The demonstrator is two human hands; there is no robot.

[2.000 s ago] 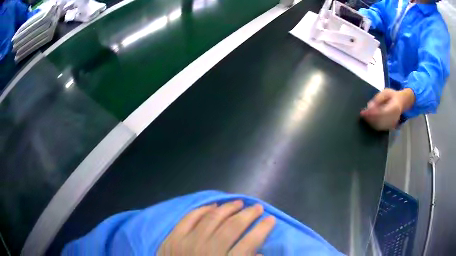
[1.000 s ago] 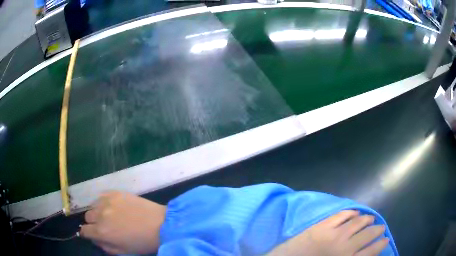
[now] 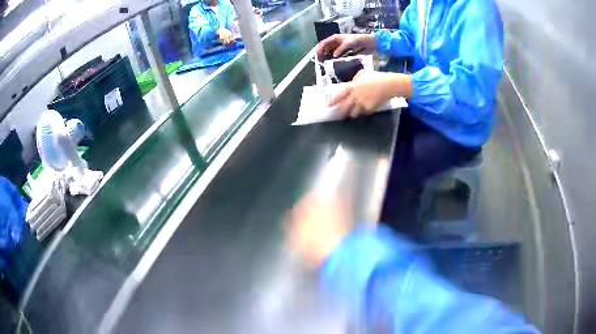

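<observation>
My right hand [image 3: 320, 225] reaches over the dark bench [image 3: 261, 189] from the lower right in a blue sleeve. It is strongly blurred, so I cannot tell its fingers or whether it holds anything. My left hand is out of view. Beyond my hand, a white housing [image 3: 372, 64] with a dark opening stands on a white foam sheet [image 3: 317, 107]. Another person's two hands are on it.
A person in a blue smock [image 3: 454, 85] sits at the bench's right side. A dark crate [image 3: 480, 267] is low at right. The green conveyor [image 3: 176, 189] runs at left behind a pale rail. A white fan [image 3: 57, 143] and stacked white parts [image 3: 47, 212] are far left.
The view has swung right from the clear sheet and yellow strip to the neighbour. My left hand has left the picture. My right hand is off the sleeve and stretched forward.
</observation>
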